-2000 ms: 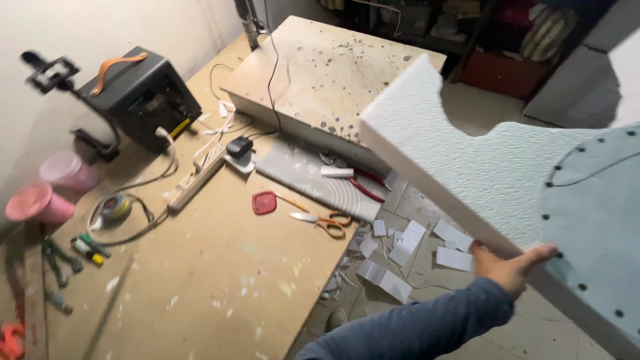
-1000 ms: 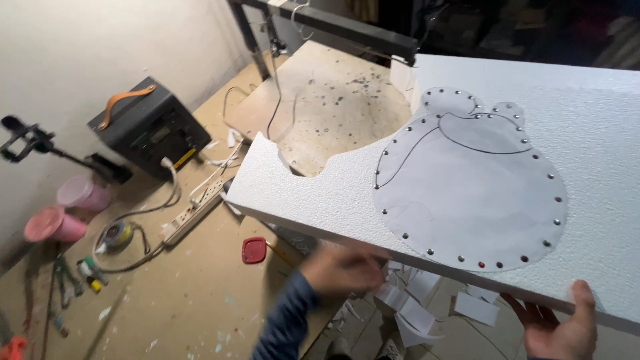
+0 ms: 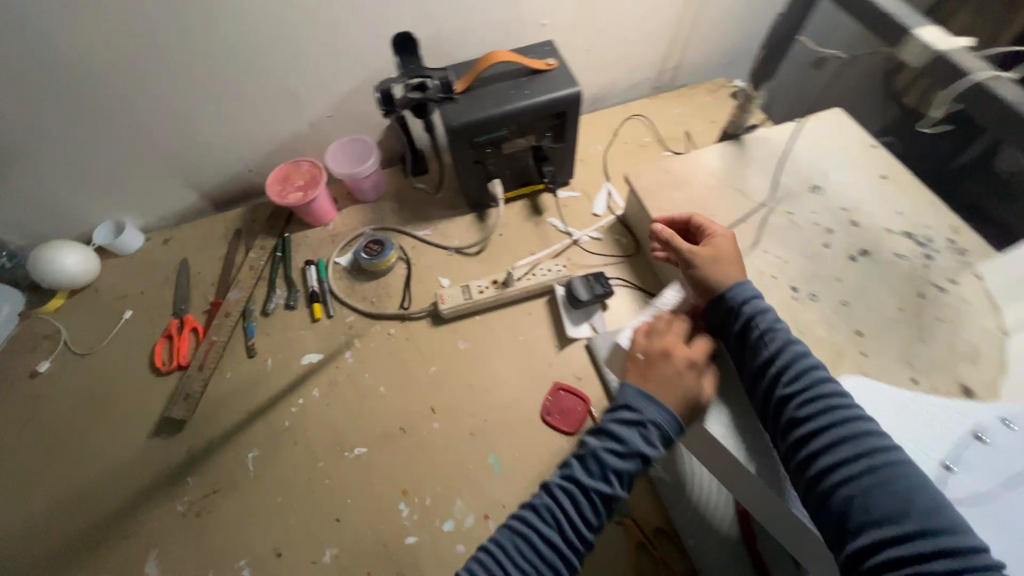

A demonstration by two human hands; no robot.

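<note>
My left hand [image 3: 672,366] is blurred beside a small white piece [image 3: 652,314], above the grey board [image 3: 720,448]; whether it grips the piece is unclear. Just above and to the right, my right hand [image 3: 698,254] has its thumb and fingertips together beside the edge of the spotted wooden board [image 3: 872,240]; what it pinches, if anything, cannot be made out. A foam sheet [image 3: 904,408] with pins through a paper shape lies at the lower right, partly behind my right sleeve. A grey-white strip [image 3: 752,488] runs below my hands.
A power strip [image 3: 502,290], a black plug adapter [image 3: 588,290] and a red lid [image 3: 566,408] lie near my hands. Behind stands a dark power station [image 3: 520,120]. Pink cups [image 3: 302,192], a tape roll [image 3: 375,253], markers [image 3: 312,290], orange-handled scissors [image 3: 178,328] and a ruler [image 3: 208,352] are farther left.
The view has swung left. My hands have left the foam sheet's near edge, where they were a second ago, and are now close together near the power strip. The sheet shows only at lower right.
</note>
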